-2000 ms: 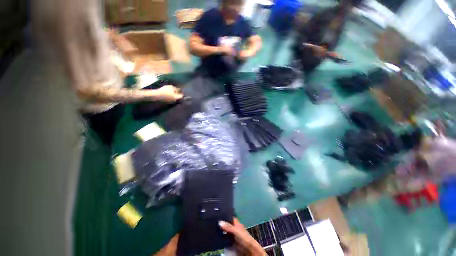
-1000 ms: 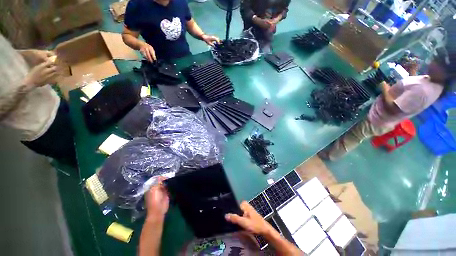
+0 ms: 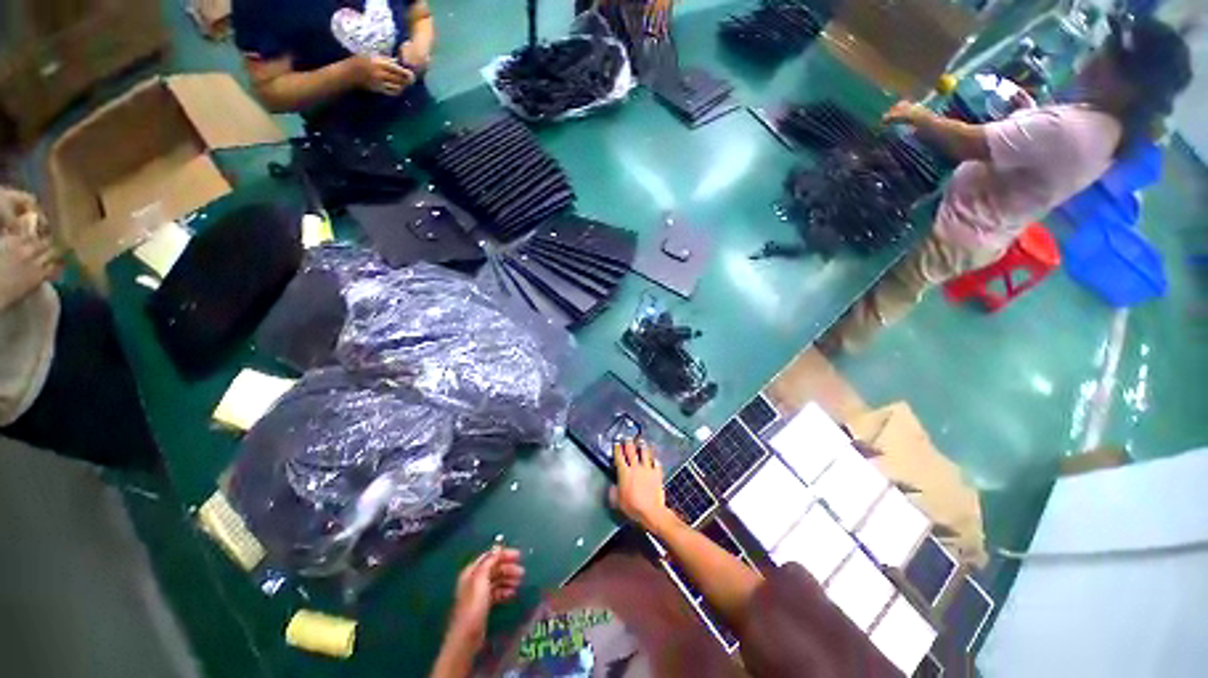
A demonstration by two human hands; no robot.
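A black panel (image 3: 596, 409) with a dark loop-shaped centre fitting lies on the green bench near its front edge. My right hand (image 3: 639, 480) is on the panel's near side, fingers at the fitting; whether it grips anything cannot be told. My left hand (image 3: 493, 578) is empty above the bench to the left, its fingers loosely bent and apart. A small tangle of black cables (image 3: 668, 352) lies just beyond the panel. A large crinkled clear bag (image 3: 384, 424) with dark contents lies left of the panel.
Fanned black panels (image 3: 556, 265) and a single panel (image 3: 673, 252) lie mid-bench. Gridded panels (image 3: 730, 453) and white sheets (image 3: 811, 442) line the near right edge. A yellow block (image 3: 322, 633) is at lower left. Co-workers stand around; a cable heap (image 3: 848, 199) lies far right.
The black panel has gone from between my hands to the bench on the right. My left hand has let go. The view has shifted, and the co-worker at the right has an arm stretched over the bench.
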